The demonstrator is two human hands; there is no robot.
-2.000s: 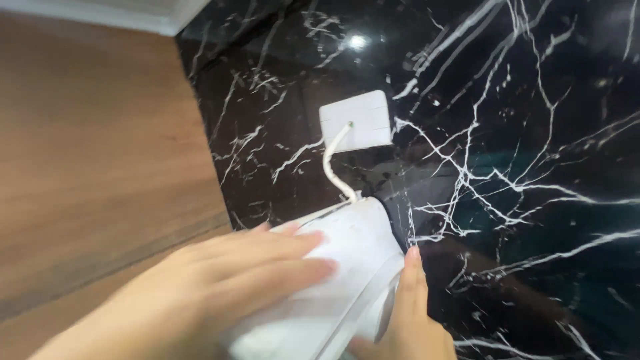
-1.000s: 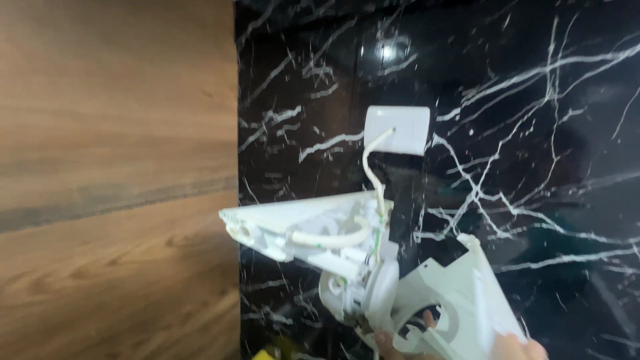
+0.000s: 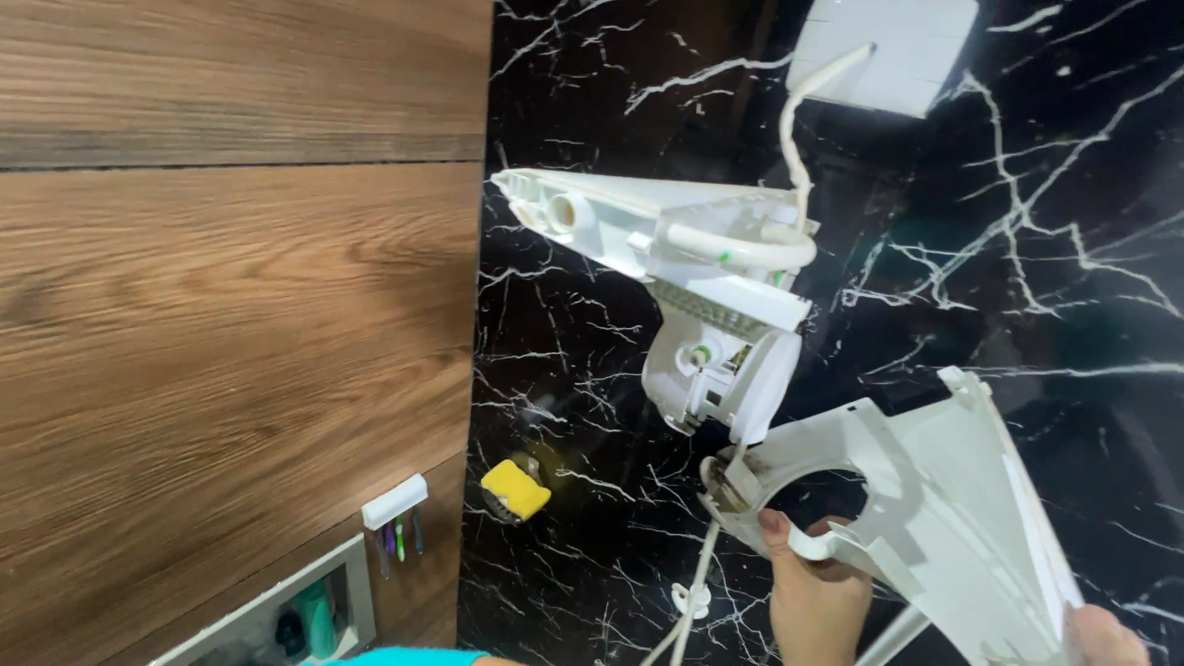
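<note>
At the lower right, my left hand [image 3: 819,592] grips the round cut-out edge of a white plastic housing cover [image 3: 943,490]. My right hand [image 3: 1105,638], only partly in view, holds the cover's far right edge. The cover is apart from the opened white wall-mounted appliance [image 3: 684,240], whose inside shows a thick white tube and a round white part [image 3: 721,370] below. A white cable [image 3: 791,139] runs from the appliance up to a white wall plate [image 3: 883,55]. Another white cord hangs beneath the cover.
Black marble-patterned wall carries a yellow sponge [image 3: 516,488] and a small white hook [image 3: 691,601]. On the wood-look wall are a toothbrush holder [image 3: 395,501] and a recessed niche [image 3: 363,592] with bottles.
Two seconds ago both hands were on the closed white housing. The cover has come off and moved down and right in my hands, and the inside shows. The view has shifted.
</note>
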